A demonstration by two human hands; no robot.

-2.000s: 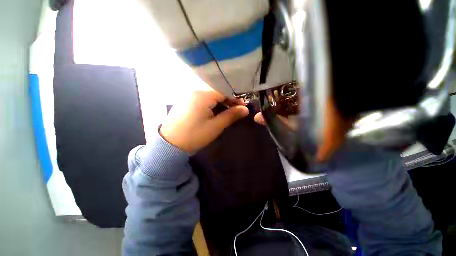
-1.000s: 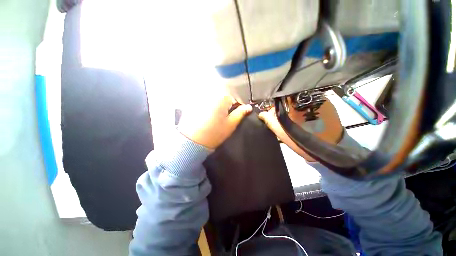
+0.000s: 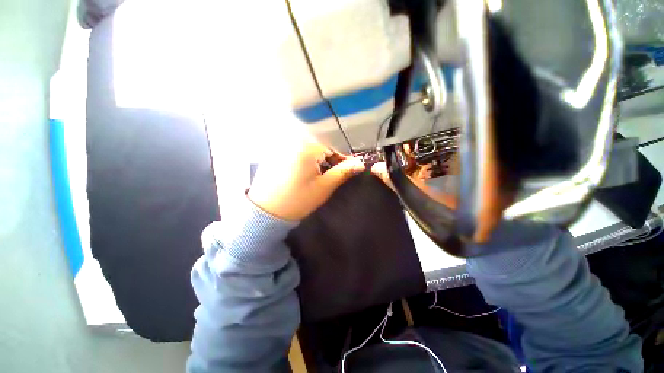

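A dark cut fabric panel (image 3: 353,244) lies under the sewing machine head (image 3: 342,73) and hangs over the table's front edge. My left hand (image 3: 298,175) pinches its upper edge with thumb and forefinger, just left of the presser foot and needle area (image 3: 371,156). My right hand (image 3: 429,186) is at the same edge on the right, thumb tip on the cloth; most of it is hidden behind a large blurred dark and shiny rim close to the camera. A dark thread runs down the machine head.
A second cut panel (image 3: 149,218) with a rounded lower end lies flat at the left. A grey bunched cloth (image 3: 95,10) is at the top left. A measuring scale (image 3: 448,282) runs along the table's front edge. A white earphone cord (image 3: 386,328) hangs over the lap. A dark block-like object (image 3: 633,186) is at the right.
The camera view and the blurred rim have shifted; the pink and light-blue snips seen a second ago are now hidden. Both hands remain at the cloth edge by the needle.
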